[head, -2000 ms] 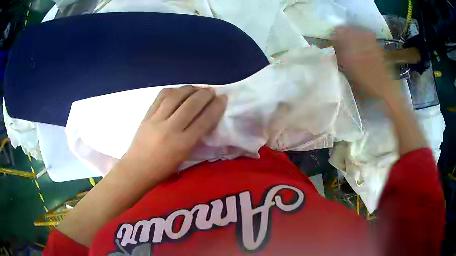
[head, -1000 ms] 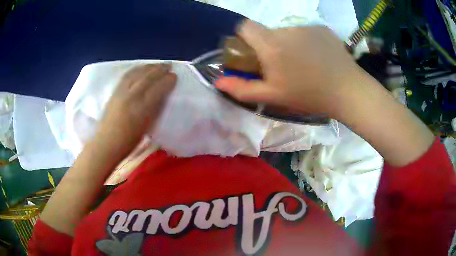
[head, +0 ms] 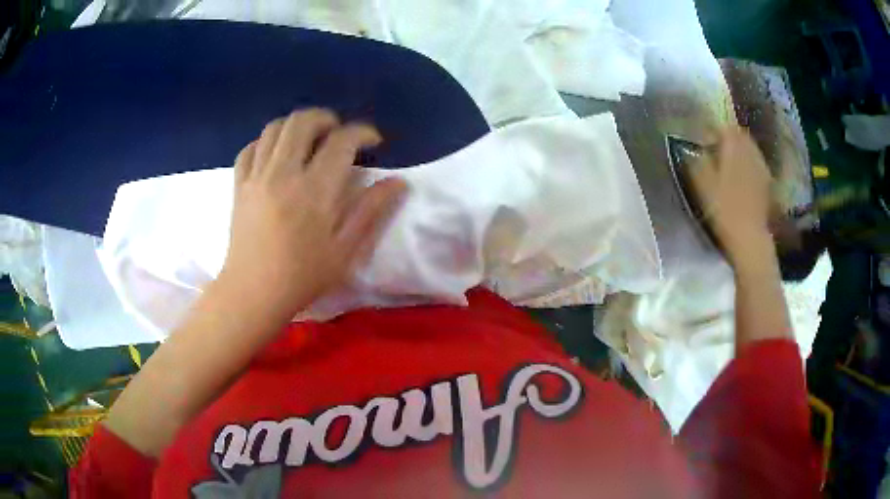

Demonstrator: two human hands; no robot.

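Observation:
A white garment (head: 546,195) lies over the near edge of the navy padded board (head: 195,93). My left hand (head: 303,200) rests on the garment and the board's near edge, its fingers bent and apart. The dark pointed steam iron (head: 691,173) is at the right, beside the grey-brown iron rest (head: 776,117). My right hand (head: 734,190) is at the iron, blurred; its handle is hidden and the grip is not clear.
Crumpled white garments (head: 507,49) lie beyond the board, and more white cloth (head: 673,341) hangs at the lower right. A yellow wire basket (head: 73,424) is low at the left. The floor (head: 59,390) is green.
The iron and my right hand have moved from over the garment to the far right. My left hand has shifted slightly right and its fingers reach over the board.

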